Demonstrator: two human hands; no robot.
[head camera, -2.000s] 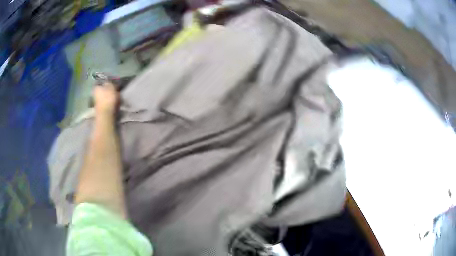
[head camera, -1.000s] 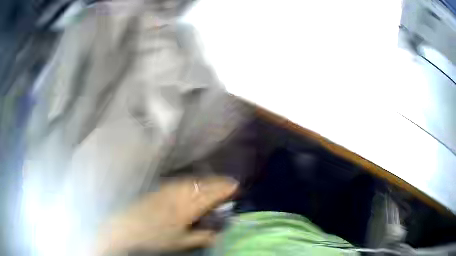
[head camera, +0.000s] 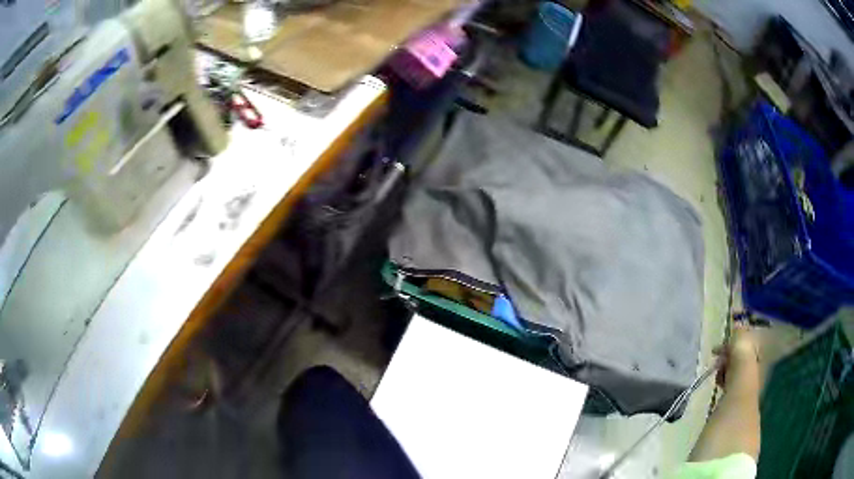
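A grey cover cloth (head camera: 599, 243) lies draped over a green crate (head camera: 459, 307); brown and blue material shows in the crate's uncovered front corner. A flat white board (head camera: 482, 402) is in front of it. My right hand (head camera: 740, 351) is at the right, beyond the cloth's right edge, small and blurred. A thin pale cord (head camera: 655, 426) runs up to it; whether my fingers grip the cord cannot be made out. My left hand is not in view.
A sewing machine (head camera: 122, 122) stands on a white wood-edged table (head camera: 187, 281) at left, with red-handled snips (head camera: 245, 110) beside it. Cardboard (head camera: 323, 42), a pink box (head camera: 431, 54), a dark chair (head camera: 618, 61), a blue bin (head camera: 550, 36), blue crates (head camera: 787, 220) and a green crate (head camera: 810, 407) surround the floor area.
The view has swung away from the large grey-taupe garment, which is out of sight. The machine, covered crate and white board have come into view. My right hand now shows at the far right.
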